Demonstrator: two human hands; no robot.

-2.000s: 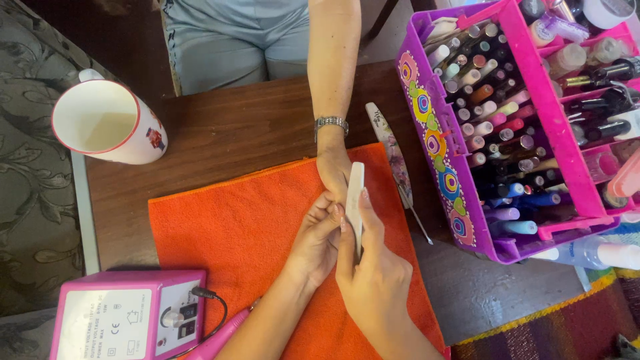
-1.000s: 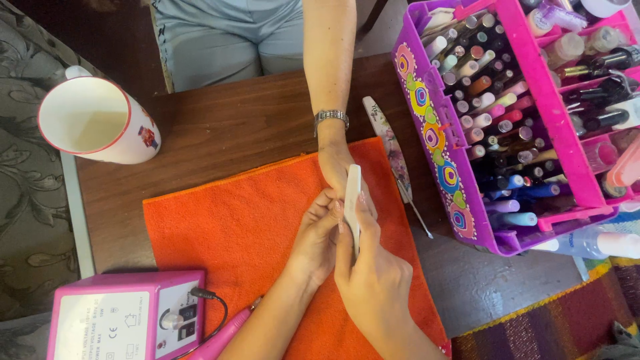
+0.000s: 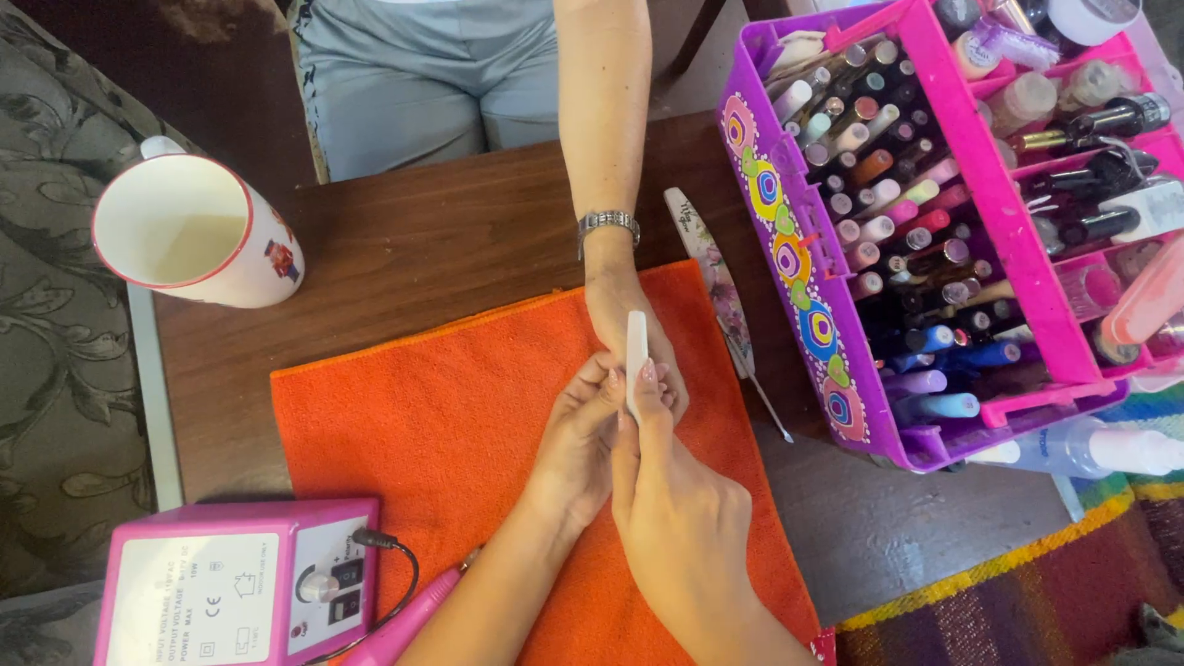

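Observation:
My right hand (image 3: 680, 499) grips a white nail file (image 3: 636, 356), which points away from me over the other person's hand (image 3: 615, 305). Just to its left, my left hand (image 3: 573, 444) holds the fingers of that hand; the held fingertips are mostly hidden. The other person's arm reaches in from the top and wears a metal-band wristwatch (image 3: 608, 222). All the hands are above an orange towel (image 3: 398, 435). A flower-patterned nail file (image 3: 712, 277) lies to the right of the towel, with a thin metal-tipped tool (image 3: 770, 405) beside it.
A purple and pink organizer (image 3: 805, 305) full of nail polish bottles stands at right, near a clear bottle (image 3: 1064, 449). A white mug (image 3: 203, 231) stands on the wooden table (image 3: 416, 231) at left. At lower left are a pink nail drill control box (image 3: 240, 573) and its pink handpiece (image 3: 407, 620).
The white file, upright in the view, has shifted slightly relative to the fingers and shows a narrower side. Both my hands keep their hold in about the same place.

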